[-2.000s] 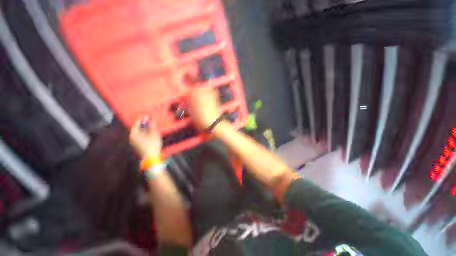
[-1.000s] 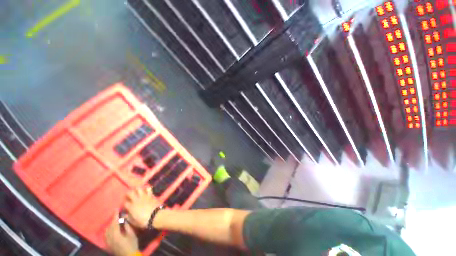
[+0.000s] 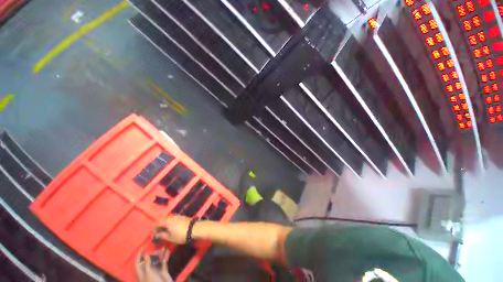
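Observation:
The red divided tray [image 3: 91, 190] lies tilted at the lower left, with black device units [image 3: 192, 198] in rows in its right-hand cells. One loose black unit [image 3: 161, 200] lies near the middle. My left hand [image 3: 151, 270], cut off by the bottom edge, holds a small dark unit [image 3: 155, 259] between thumb and fingers over the tray's lower part. My right hand [image 3: 175, 228], with a dark bracelet, is just above it, its fingertips closed on a small dark piece that is blurred.
Black rack shelves [image 3: 353, 115] with pale edges fill the right side, and red-orange digital readouts [image 3: 441, 55] stand at the upper right. More shelf edges [image 3: 38, 220] run along the left. The grey floor [image 3: 99, 77] has yellow lines. A grey box [image 3: 435, 212] is on the white wall.
Both hands were close together around a small piece and are now slightly apart. The tray sits a little lower and further right in view. The picture is sharper.

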